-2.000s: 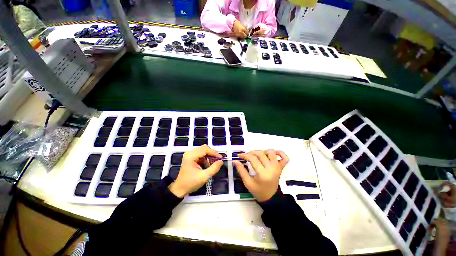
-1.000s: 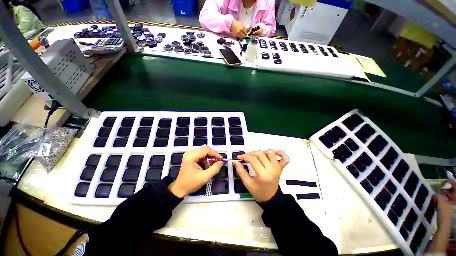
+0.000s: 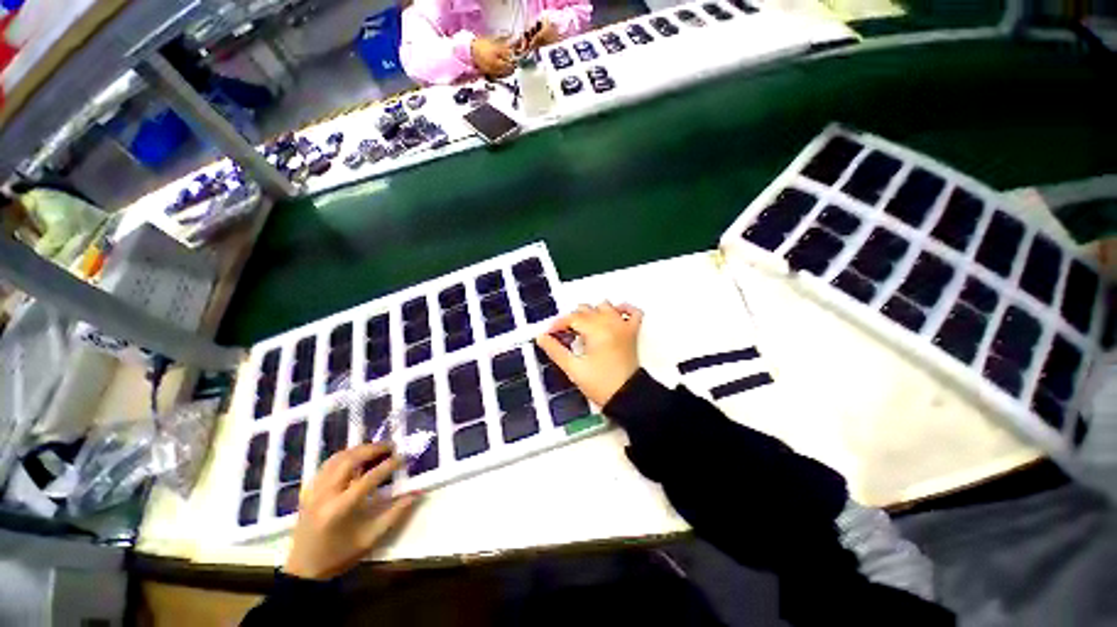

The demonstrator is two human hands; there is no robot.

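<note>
A white tray (image 3: pixel 404 366) with two long rows of slots holds many black rounded-square housings (image 3: pixel 473 440). My left hand (image 3: pixel 346 505) is at the tray's front edge, fingers spread. A clear glossy sheet with small dots (image 3: pixel 374 414) lies over the housings at its fingertips; whether the fingers grip it is unclear. My right hand (image 3: pixel 597 352) is over the tray's right end, thumb and forefinger close together by a housing. Anything between those fingertips is too small to tell.
Two black strips (image 3: pixel 720 359) lie right of the tray. A second tray of housings (image 3: pixel 913 261) stands slanted at the right. A green belt (image 3: pixel 490 196) runs behind. Crinkled clear bags (image 3: pixel 141 463) lie at the left. Across the belt are a person in pink (image 3: pixel 480 37) and a phone (image 3: pixel 491 121).
The view has tilted and shifted. My hands, earlier together over the tray, are now apart: left at the front edge, right at the right end. The clear strip now lies near my left hand.
</note>
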